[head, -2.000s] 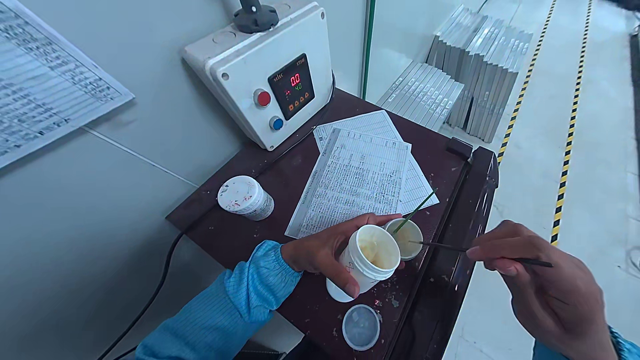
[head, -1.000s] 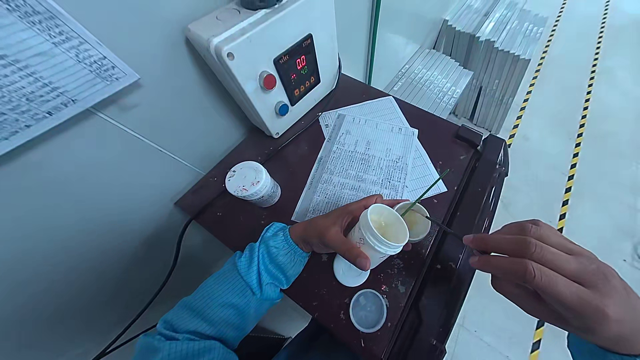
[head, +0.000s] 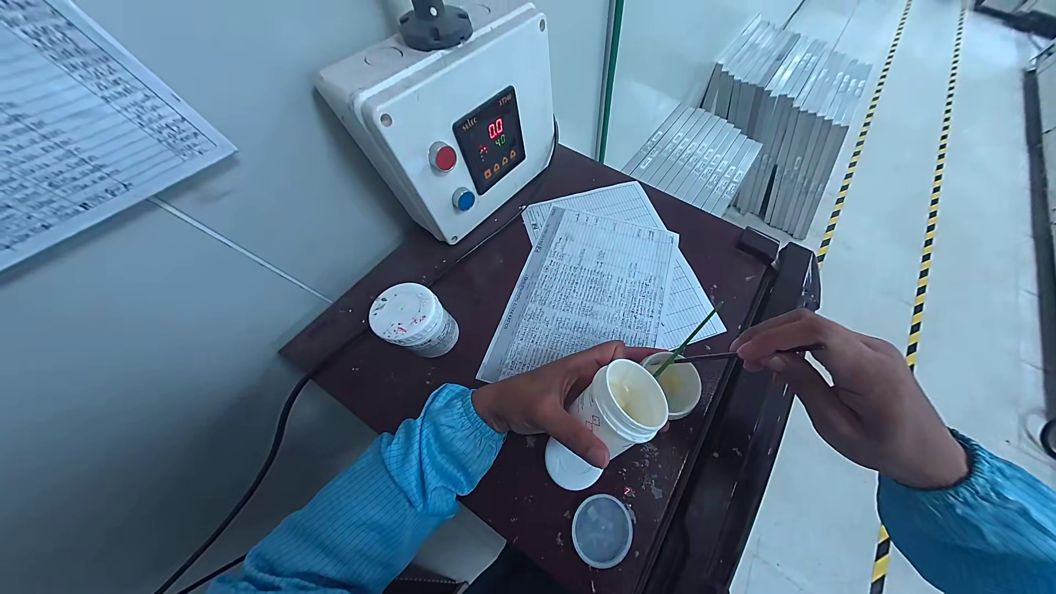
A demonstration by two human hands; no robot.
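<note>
My left hand [head: 553, 400] grips a white plastic jar [head: 615, 412], open at the top and tilted, with pale cream material inside. Just right of the jar is a smaller cup [head: 681, 388] with yellowish residue and a thin green stick [head: 689, 338] leaning out of it; whether my left fingers also hold the cup is hidden. My right hand [head: 841, 388] holds a thin dark rod [head: 714, 356], its tip at the cup's mouth. Under the jar lies a white lid [head: 571, 466]. A translucent round lid [head: 602, 531] rests nearer the table's front edge.
A closed white jar [head: 412, 318] with a stained lid stands at the left of the dark table [head: 363, 379]. Printed sheets [head: 594, 280] lie behind my hands. A control box [head: 462, 124] with a display stands at the back; a black cable [head: 285, 421] hangs left. Stacked frames [head: 784, 124] are beyond.
The left hand keeps its hold on the jar, and the right hand keeps the rod at the cup. The view has shifted somewhat.
</note>
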